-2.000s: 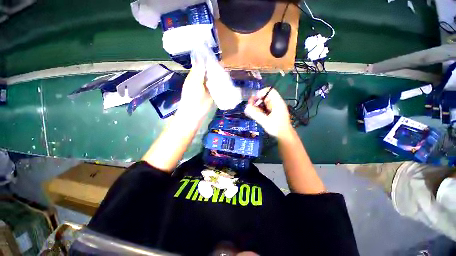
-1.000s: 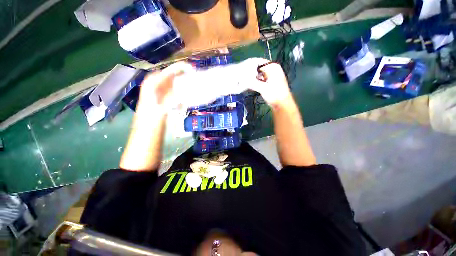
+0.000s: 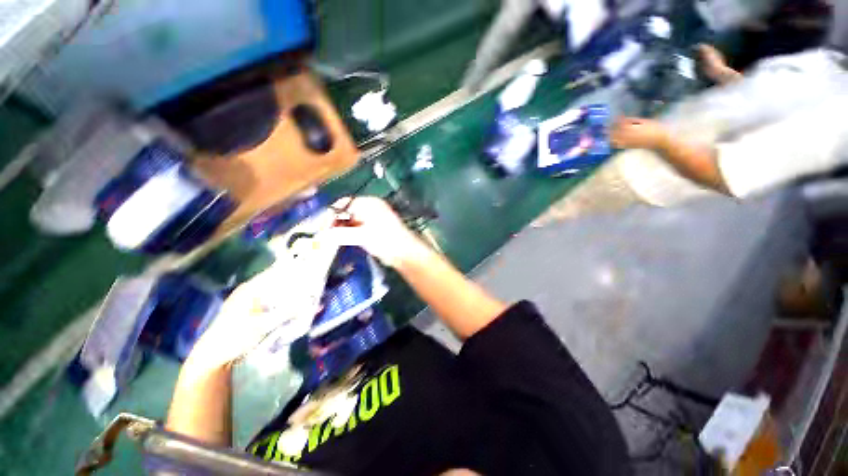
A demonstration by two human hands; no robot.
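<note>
A white sleeve or wrap (image 3: 293,279) stretches between my hands, overexposed and blurred. My left hand (image 3: 218,325) holds its near-left end. My right hand (image 3: 372,228) is at its other end, fingers closed around a small dark piece, whose type I cannot tell. Several blue printed boxes (image 3: 349,293) lie in a row beneath the wrap and in front of my chest, partly hidden by it and my hands.
A larger open carton (image 3: 139,209) stands at the upper left by the monitor (image 3: 186,46). A mouse (image 3: 312,128) lies on the brown board (image 3: 270,172). Open blue boxes (image 3: 177,311) lie left. At right, a worker's hand (image 3: 640,133) is beside a windowed box (image 3: 572,141).
The view has swung right and tilted, bringing in the monitor and another worker. My hands still hold the white wrap, now slanted, with my left hand lower than my right.
</note>
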